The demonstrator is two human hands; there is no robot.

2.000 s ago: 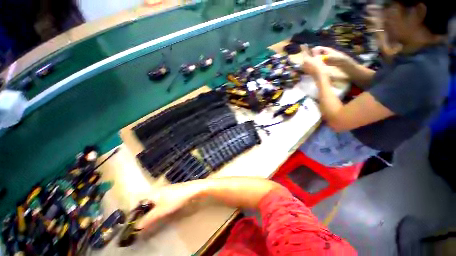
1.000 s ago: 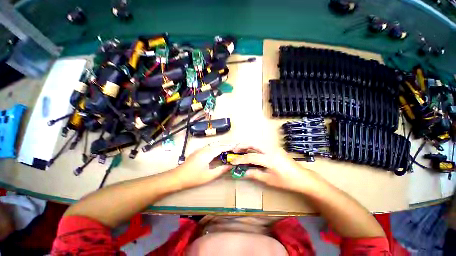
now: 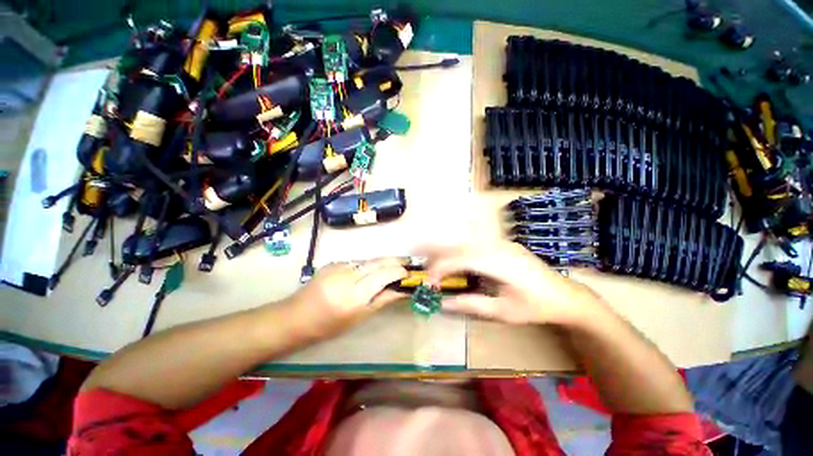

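Note:
A part-built unit (image 3: 437,280) with a yellow-orange band and black ends lies between my hands at the bench's front. A small green circuit board (image 3: 426,300) hangs at its near side. My left hand (image 3: 355,289) is bare and grips the unit's left end. My right hand (image 3: 504,283) is bare and blurred, with fingers over the unit's top and right end. The fingers hide much of the black body.
A pile of wired units (image 3: 236,142) lies at left, with one unit (image 3: 364,207) at its right edge. Stacked covers (image 3: 615,160) stand in rows on a cardboard sheet (image 3: 570,343) at right. More wired units (image 3: 767,169) lie far right. A green belt (image 3: 570,16) runs behind.
The view has shifted, so the piles and covers appear higher. My hands are farther apart and more of the yellow-orange band shows. My right hand's fingers have moved over the unit.

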